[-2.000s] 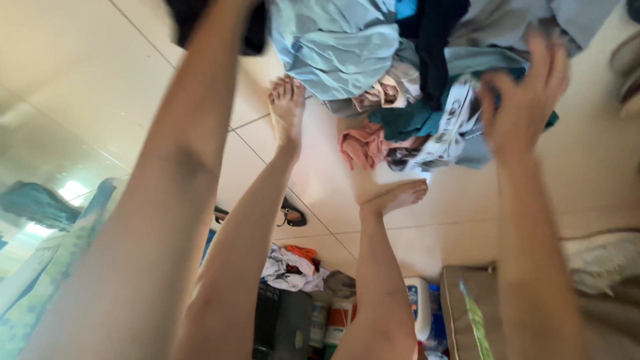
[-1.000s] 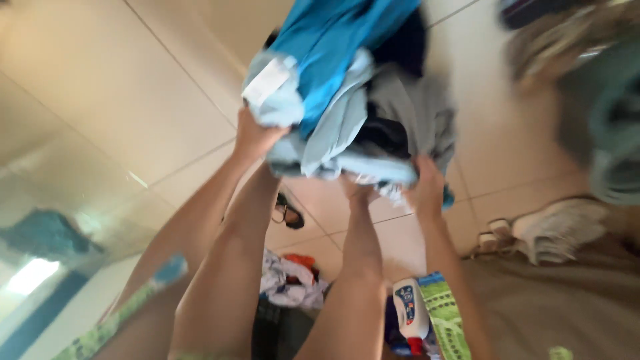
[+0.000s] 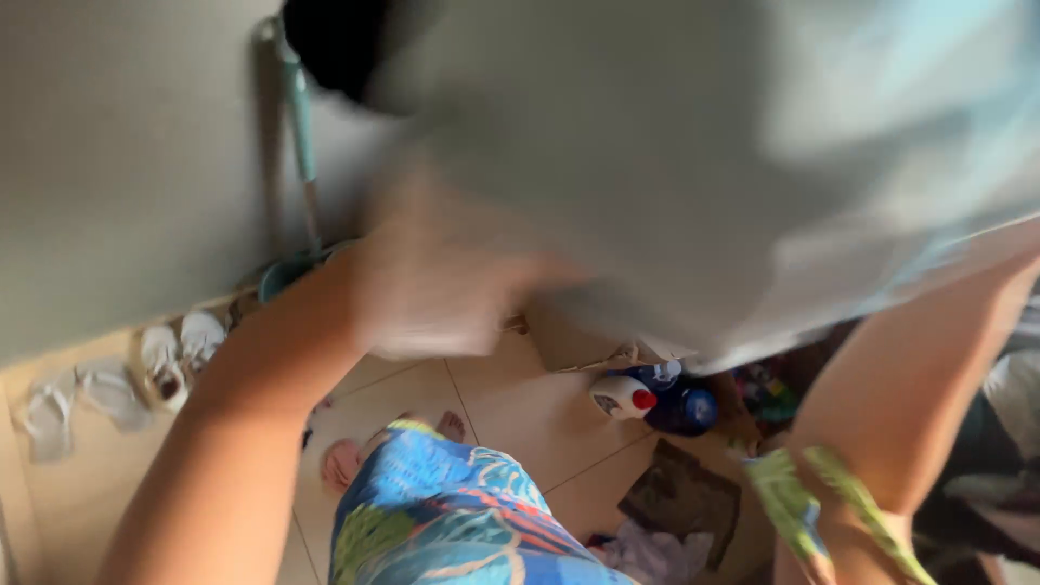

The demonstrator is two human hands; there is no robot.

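A large bundle of clothes [image 3: 617,162], grey and light blue with a black piece at its left, fills the upper part of the head view, close to the camera and badly blurred. My left hand [image 3: 455,268] is at the bundle's lower left edge, its fingers pressed into the cloth; motion blur hides their exact hold. My right forearm reaches up from the lower right to the bundle's right side, and the hand itself is hidden behind the cloth or outside the frame.
White shoes [image 3: 166,366] and grey flip-flops [image 3: 114,394] line the wall at left, near a long teal handle [image 3: 299,122]. On the tiled floor are a white bottle with a red cap [image 3: 621,398], a cardboard box [image 3: 569,333], a dark mat [image 3: 682,496] and a pale crumpled cloth [image 3: 654,552].
The clothes, on the floor two seconds ago and gathered between both hands one second ago, are now raised close to the camera. The view has swung strongly to another part of the room.
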